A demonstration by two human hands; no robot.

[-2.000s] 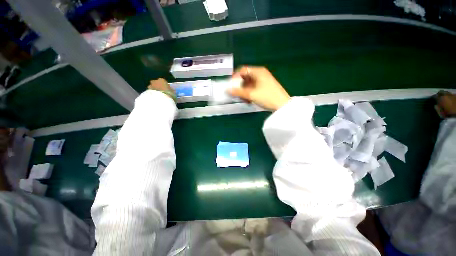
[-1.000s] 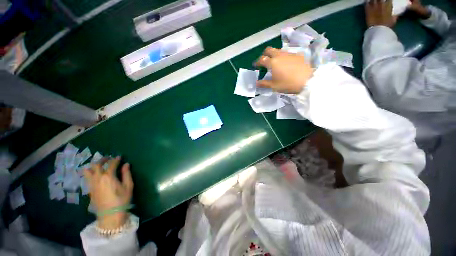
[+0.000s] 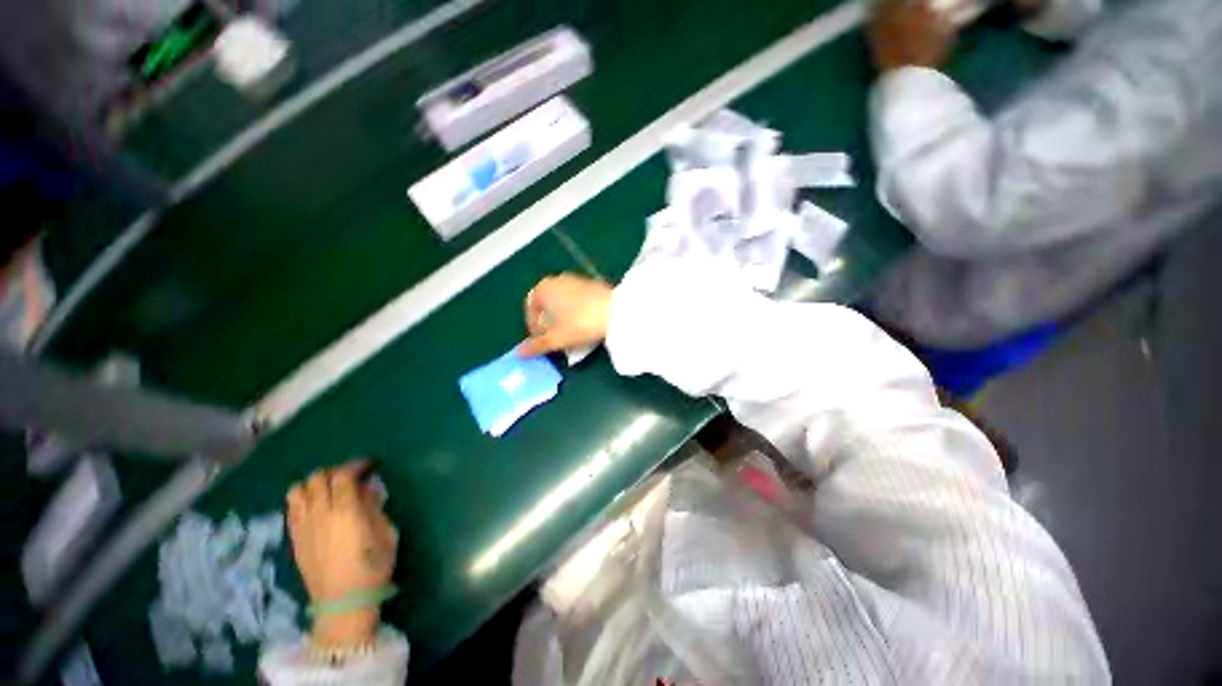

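Note:
A small stack of blue cards (image 3: 511,391) lies on the green bench, slightly fanned. My right hand (image 3: 570,315) is at the stack's upper right corner, with thumb and fingertips closed on the blue card there. A small white edge shows under this palm; I cannot tell what it belongs to. My left hand (image 3: 345,536) is palm down at the right of the pile of small pale packets (image 3: 221,590), fingers curled; whether it holds anything is hidden. The loose pile of folded white leaflets (image 3: 730,194) lies beyond my right forearm.
Two long white boxes stand beyond the pale rail (image 3: 389,302): one with blue inside (image 3: 503,168), one with a dark slim item (image 3: 507,87). A grey post (image 3: 127,409) is at left. A neighbour's sleeve (image 3: 978,148) is at upper right. Another white box (image 3: 70,527) is at far left.
My right hand has left the leaflet pile and moved left to the blue cards. My left hand has drawn slightly right from the packets, fingers more curled. The view has shifted.

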